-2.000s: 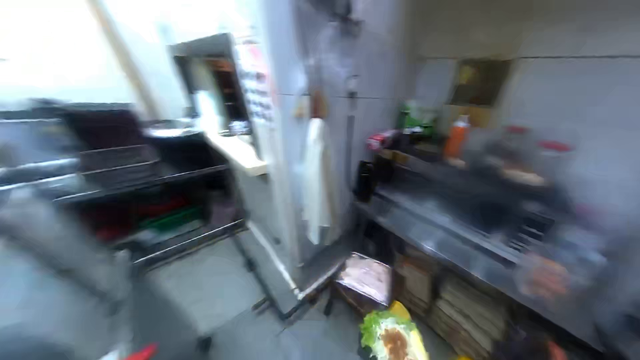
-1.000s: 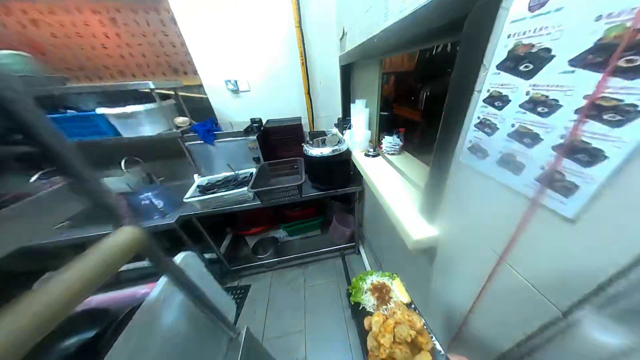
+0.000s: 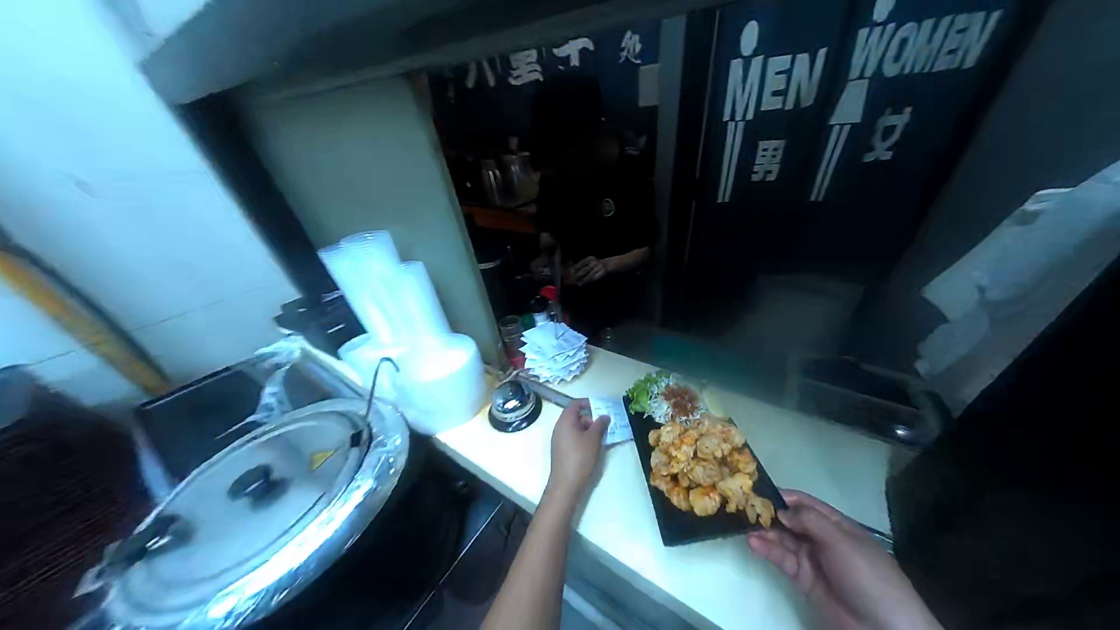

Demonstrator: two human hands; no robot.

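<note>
My right hand [image 3: 818, 542] grips the near right corner of a black rectangular plate [image 3: 678, 527] at the pass-through counter [image 3: 604, 538]. Pieces of fried food [image 3: 700, 464] cover most of the plate, with green lettuce [image 3: 646, 392] and shredded cabbage with reddish-brown topping [image 3: 682, 401] at its far end. Left of the plate, my left hand [image 3: 577, 442] has its fingers on a paper slip [image 3: 612, 420] bearing writing; whether it pinches the slip is unclear. A silver call bell [image 3: 514, 404] stands just left of that hand, near a stack of paper slips on a spike [image 3: 555, 350].
Stacked white plastic containers [image 3: 437, 376] stand at the counter's left end. A large foil-rimmed pot with a lid [image 3: 254, 499] is at the lower left. Beyond the opening, a person in dark clothes [image 3: 604, 206] stands with hands together. Small bottles [image 3: 542, 306] stand behind the slips.
The view has swung to the serving opening, now close up. The plate of fried food, low in the frame a second ago, is now at the counter. My left hand has come into view beside it.
</note>
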